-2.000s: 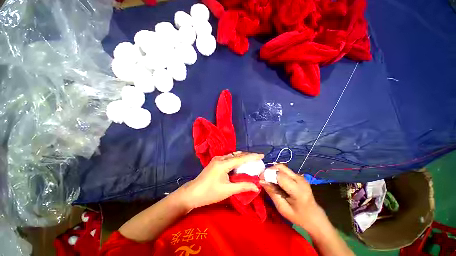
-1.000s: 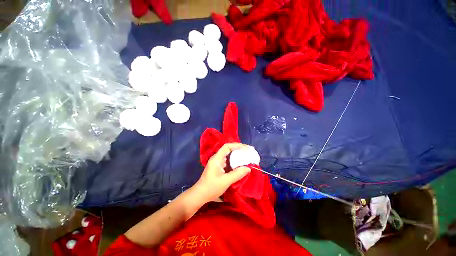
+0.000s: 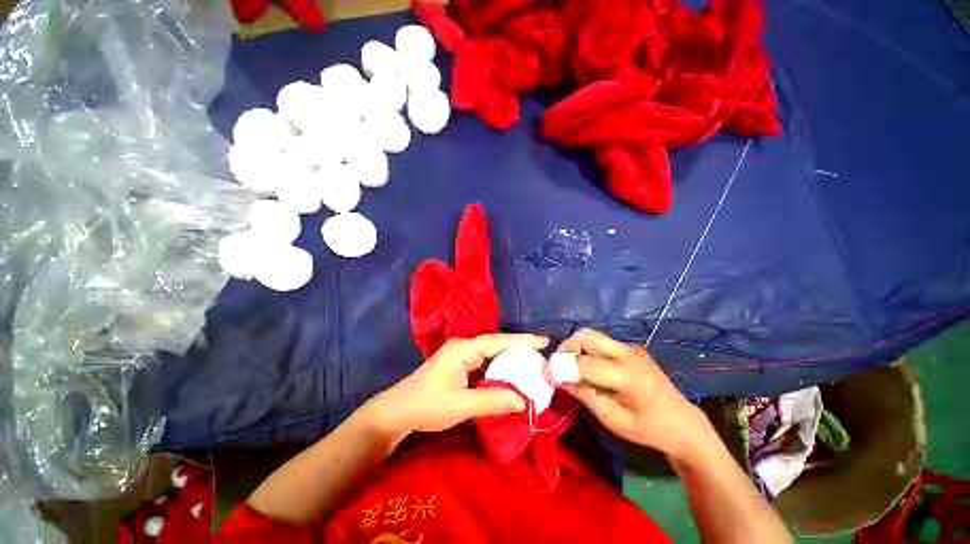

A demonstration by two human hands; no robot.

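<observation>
My left hand grips a white pompom against a red plush bow piece at the table's near edge. The bow's long lobes point away from me and its other end hangs over my lap. My right hand is at the pompom's right side, fingers bent together, with a white wrap on a fingertip. A thin thread loops below the pompom. No needle can be made out in the right fingers.
Loose white pompoms lie at left beside a clear plastic bag. A heap of red plush pieces is at the far side. A white thread runs across the blue cloth. A round scrap bin stands at lower right.
The right hand was out of sight to the right one second ago with the thread pulled taut; it is back at the pompom and the thread hangs slack. The view has shifted slightly.
</observation>
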